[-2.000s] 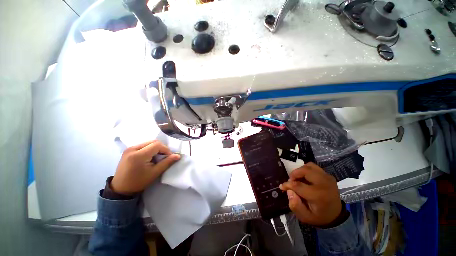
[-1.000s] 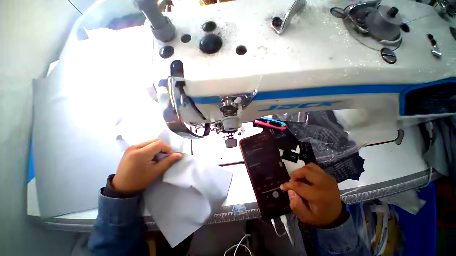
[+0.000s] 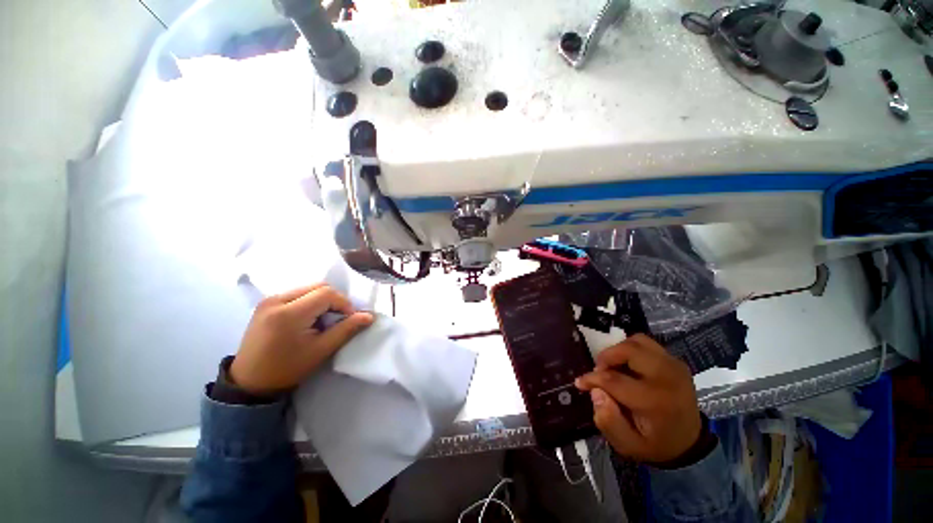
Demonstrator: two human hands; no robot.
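My left hand (image 3: 297, 340) is closed on a light grey fabric piece (image 3: 384, 409), pinched between thumb and fingers left of the needle. The fabric folds and hangs over the table's front edge. A black smartphone (image 3: 542, 352) lies right of the fabric, with a white cable at its lower end. My right hand (image 3: 648, 398) is over the phone's lower right side, a fingertip at its screen. The fingers are bent and hold nothing visible. The presser foot (image 3: 474, 290) of the white sewing machine (image 3: 614, 133) is above and left of the phone, with no fabric seen under it.
A large grey panel (image 3: 133, 306) covers the left of the table. Pink-red snips (image 3: 553, 253), a clear plastic bag (image 3: 665, 276) and black trim pieces (image 3: 716, 342) lie under the machine arm. A measuring strip (image 3: 757, 391) runs along the front edge. Grey cloth (image 3: 911, 296) is at the right.
The camera view has shifted slightly, so the machine appears a little further right. My hands, the fabric and the phone show no clear movement.
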